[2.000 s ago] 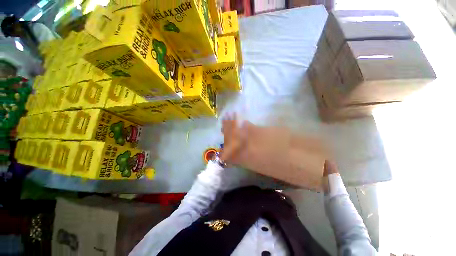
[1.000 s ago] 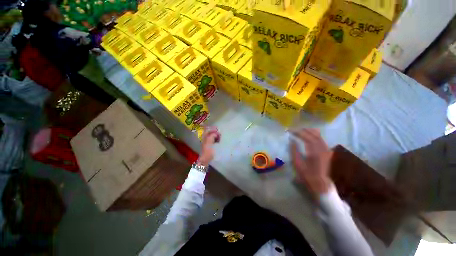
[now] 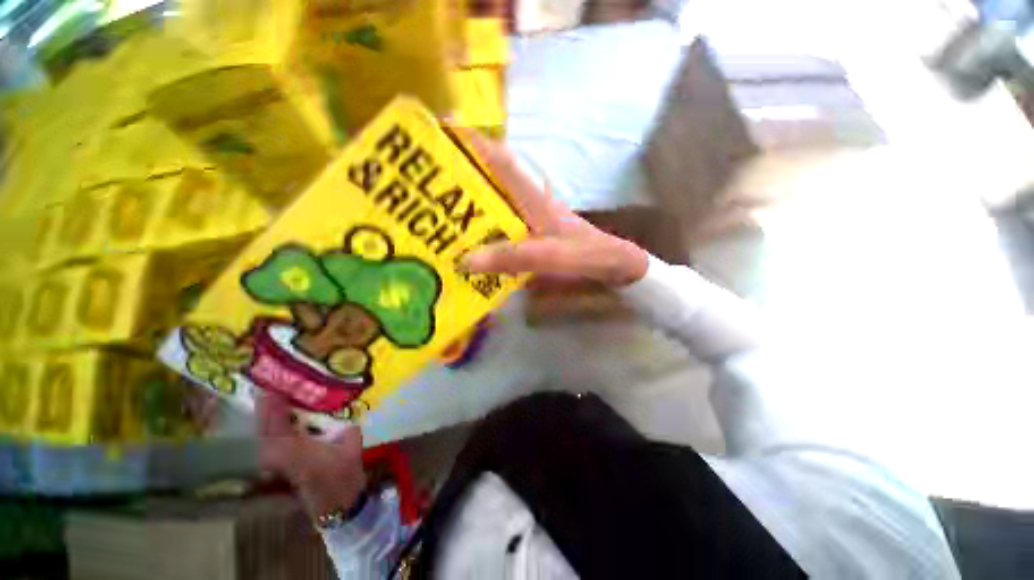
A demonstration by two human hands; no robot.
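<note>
A yellow retail gift box [image 3: 352,272] is held up tilted in front of me, its "RELAX & RICH" face with a green tree in a red pot showing. My right hand [image 3: 550,244] grips its upper right edge, with fingers over the printed face. My left hand [image 3: 312,453] is at its lower edge and partly hidden behind the box. A small piece of the purple tape dispenser [image 3: 467,344] shows past the box's lower right side. A brown carton [image 3: 590,306], partly hidden by my right arm, lies on the table beyond my forearm.
Rows of yellow gift boxes [image 3: 85,300] stand at the left, with more stacked behind, blurred. Closed brown cartons [image 3: 709,136] stand at the far right in glare. The table's pale sheeting [image 3: 590,102] shows at the back. Brown cardboard [image 3: 170,542] is below the table's left edge.
Both hands have come to a yellow gift box, now lifted up before me; they were empty a second ago. The view has swung right, and the box covers most of the tape dispenser.
</note>
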